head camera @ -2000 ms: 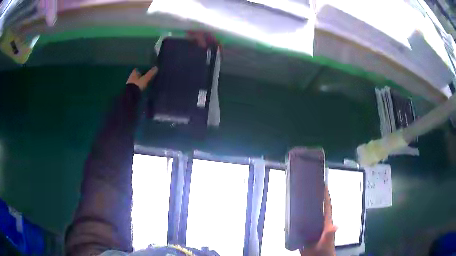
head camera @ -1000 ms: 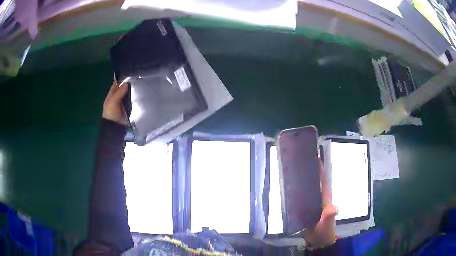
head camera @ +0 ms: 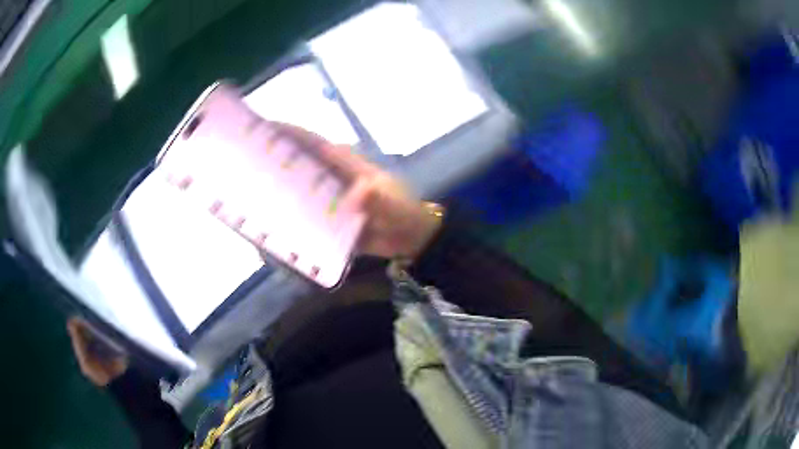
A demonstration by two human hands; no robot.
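Observation:
My right hand holds a smartphone with a bright pinkish screen showing rows of small marks; the phone is tilted above the row of tablets. Tablets with plain white screens lie side by side: one at the upper right, one partly hidden behind phone and hand, and one at the lower left. My left hand, partly hidden and blurred, is at the lower edge of a tilted tablet in a whitish sleeve, seen almost edge-on.
The dark-green bench runs behind the tablets. Blue objects are beyond the row's right end, over the green floor. A lighter blue thing and a pale yellowish shape stand at the right. A person's grey-blue clothing is in front.
The view has swung and tilted to the right. The tablet in my left hand has turned from nearly flat to steeply tilted. The phone in my right hand shows a bright pink screen instead of dark.

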